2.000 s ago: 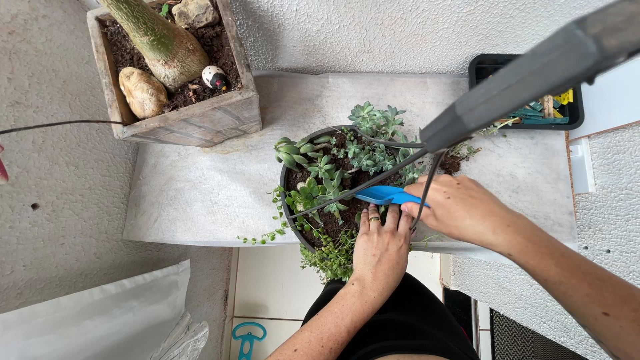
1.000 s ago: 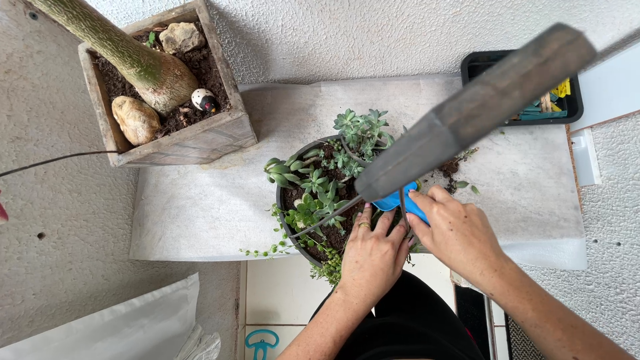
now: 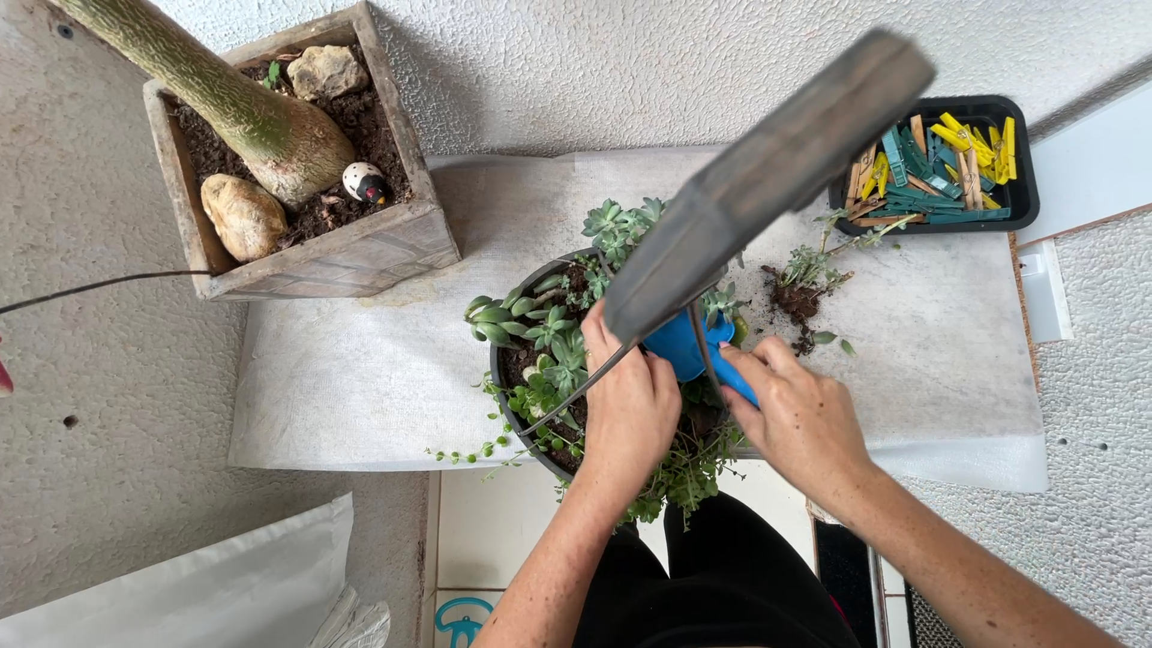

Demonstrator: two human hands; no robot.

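My right hand grips the handle of a blue plastic garden trowel, its blade low among the plants at the right side of a round dark pot. Over the middle of the pot is my left hand, back up, fingertips partly hidden by the pot's grey hanger; whether it grips anything is not visible. Succulents and trailing green plants grow in the dark soil. An uprooted succulent with soil on its roots lies on the white cloth right of the pot.
A square planter with a thick trunk, stones and a spotted bird figurine stands at the back left. A black tray of clothespins sits at the back right. White cloth covers the surface against the textured wall. The blurred hanger crosses the view above the pot.
My left hand has moved from the pot's near edge farther in over the plants. My right hand still holds the trowel, its blade now farther right than two seconds ago.
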